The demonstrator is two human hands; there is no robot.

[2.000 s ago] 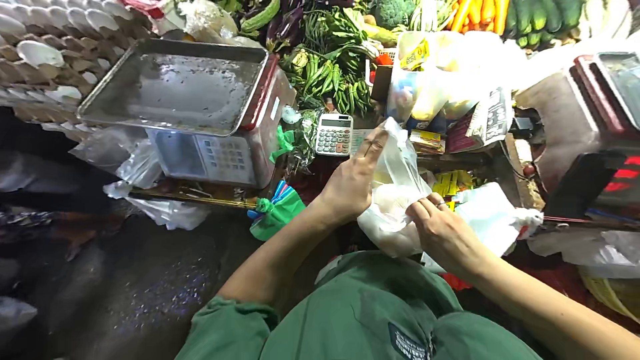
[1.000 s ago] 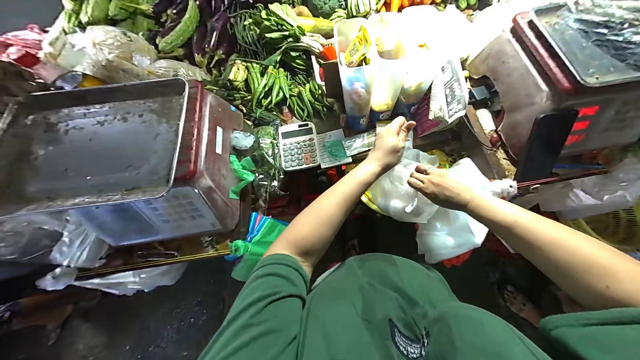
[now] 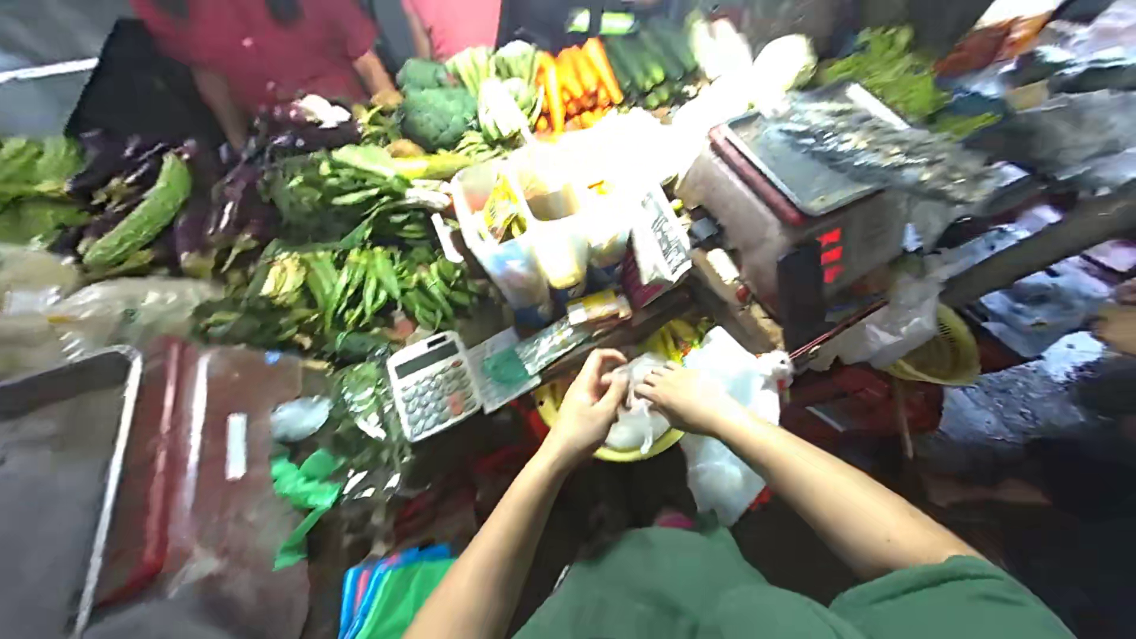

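Observation:
A small white translucent plastic bag [image 3: 635, 417] hangs between my two hands above a yellow basket [image 3: 641, 451]. My left hand [image 3: 587, 404] pinches its left upper part with curled fingers. From the right, my right hand [image 3: 688, 398] grips the bag's upper part, its fingertips close to my left hand. Beside my right wrist hang more white plastic bags [image 3: 721, 470]. What lies inside the held bag cannot be told. A white calculator [image 3: 435, 386] rests to the left of my hands, touching or close to some papers [image 3: 501, 368].
A weighing scale [image 3: 790, 204] with red digits stands at the right, another scale with a metal tray [image 3: 133, 399] at the left. Plastic containers [image 3: 541, 231], green peppers [image 3: 382, 284], carrots [image 3: 577, 84] and broccoli [image 3: 437, 115] lie ahead. People in red tops [image 3: 275, 44] stand beyond the vegetables.
My left hand has come down from its raised position to the bag's top, close beside my right hand. The bag now hangs above the yellow basket. The view has shifted.

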